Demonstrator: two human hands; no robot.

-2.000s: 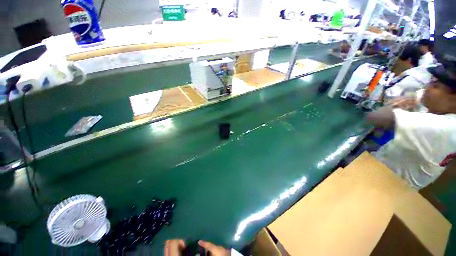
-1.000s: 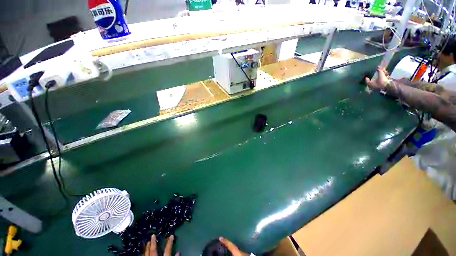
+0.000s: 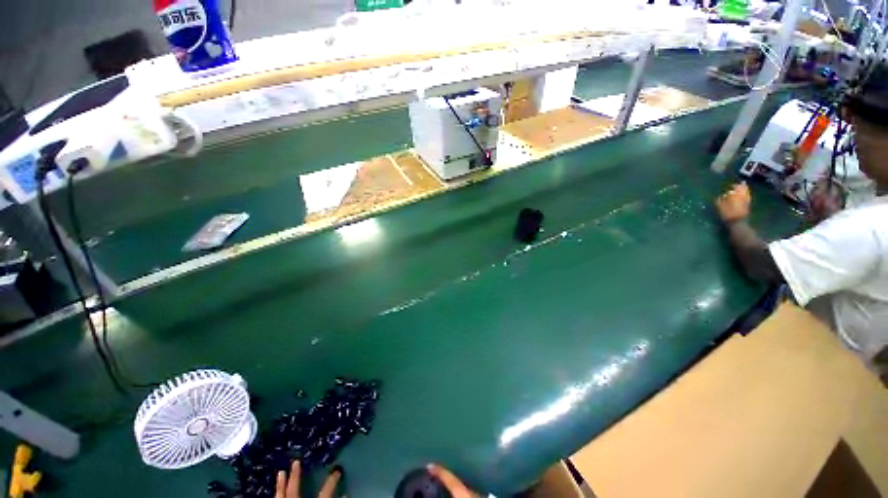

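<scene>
A loose pile of small glossy black parts [image 3: 326,423] lies on the green bench beside the fan. My left hand [image 3: 304,482] is at the near edge of the pile, cut off by the bottom edge; its fingertips are apart and I cannot tell if they hold a part. My right hand [image 3: 452,483], also cut off at the bottom, holds a round black housing [image 3: 421,484] by its right side.
A white desk fan [image 3: 195,424] stands left of the pile. An open cardboard carton [image 3: 721,418] is at the lower right. A black housing [image 3: 529,225] stands mid-bench. A neighbour's arm [image 3: 748,238] is at the right. A white-grey box [image 3: 456,134] stands beyond.
Both hands have come further into view, the left now at the pile. The mid-bench black housing has shifted right along the bench. The neighbour's outstretched arm has drawn back.
</scene>
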